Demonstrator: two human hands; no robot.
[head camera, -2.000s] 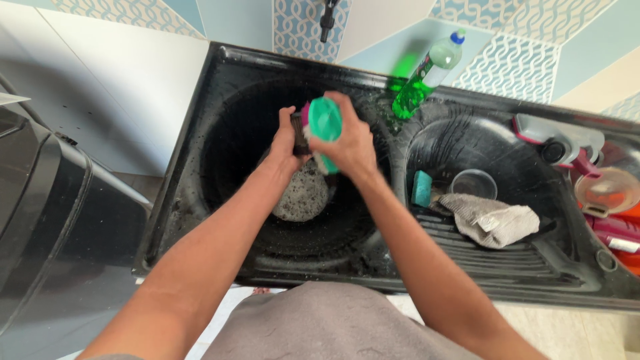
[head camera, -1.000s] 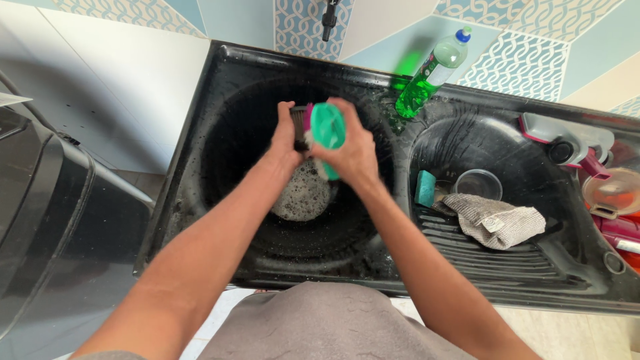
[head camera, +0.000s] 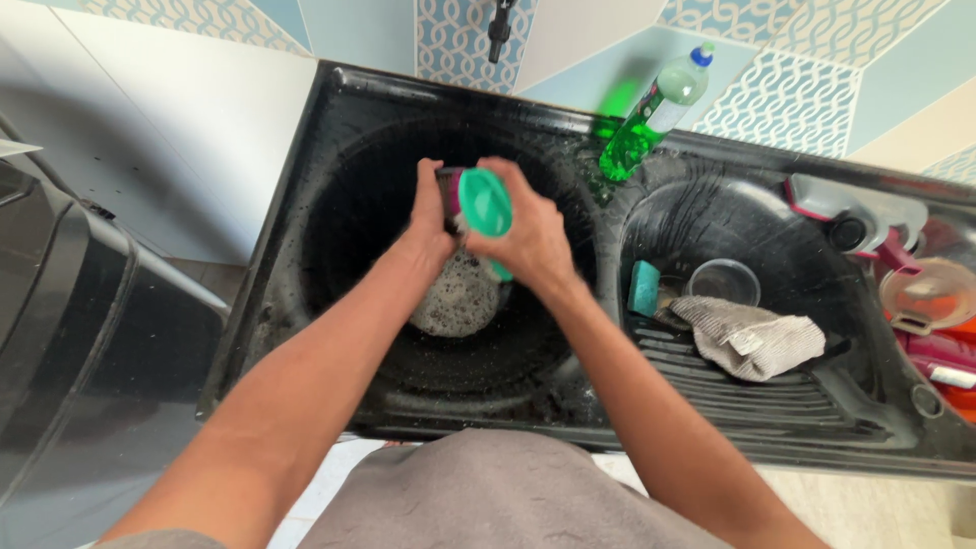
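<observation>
Over the black sink basin (head camera: 343, 229), my right hand (head camera: 526, 229) grips a green-backed scrub brush (head camera: 486, 202). My left hand (head camera: 431, 210) holds a dark piece with a magenta edge (head camera: 454, 191) against the brush side; its exact kind is not clear, as blur and fingers cover it. Below both hands lies a round patch of grey, bubbly suds (head camera: 457, 301) on the basin's bottom.
A green soap bottle (head camera: 648, 114) stands behind, between the basins. The right basin has a teal sponge (head camera: 644, 288), a clear round container (head camera: 723, 282), a grey cloth (head camera: 751, 335) and a grey and magenta plastic part (head camera: 854, 213). A black tap (head camera: 499, 30) hangs above.
</observation>
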